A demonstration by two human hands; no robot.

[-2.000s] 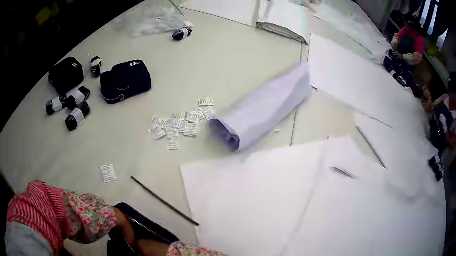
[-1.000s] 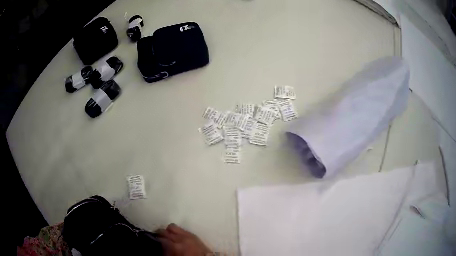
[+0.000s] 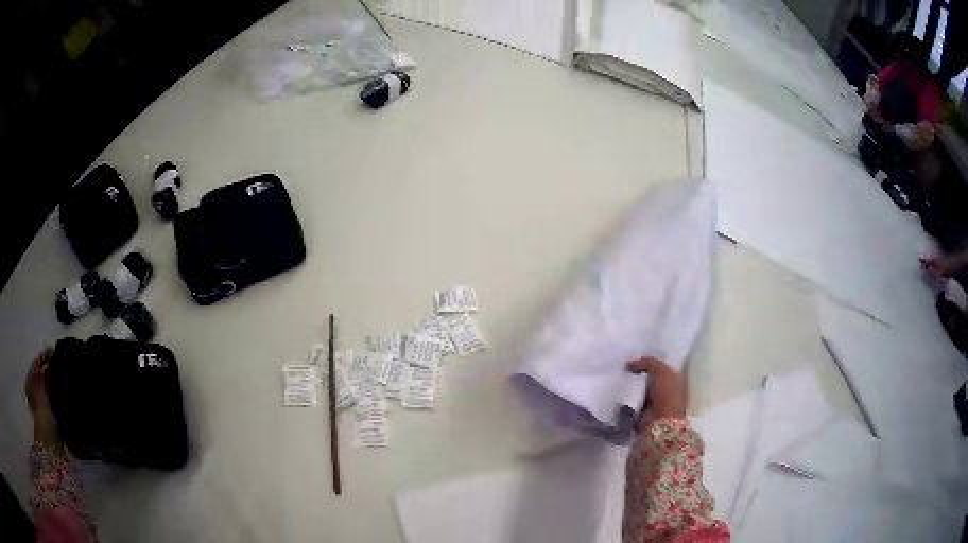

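A black zippered bag with a small white logo is at the lower left. My left hand holds its left edge, fingers partly hidden behind it. My right hand grips the near end of the pale lilac-white rolled paper, thumb on top. The brown stick lies across the left part of a loose pile of white desiccant sachets, between the bag and the roll.
Two more black bags and several bundled straps lie at the left. Another bundled strap and clear plastic are at the far edge. White sheets and a paper stack lie right and far. People are at the far right.
The black bag now stands away from my body at the left, in my left hand. My right hand has left it and taken the rolled paper. The stick now lies by the sachets.
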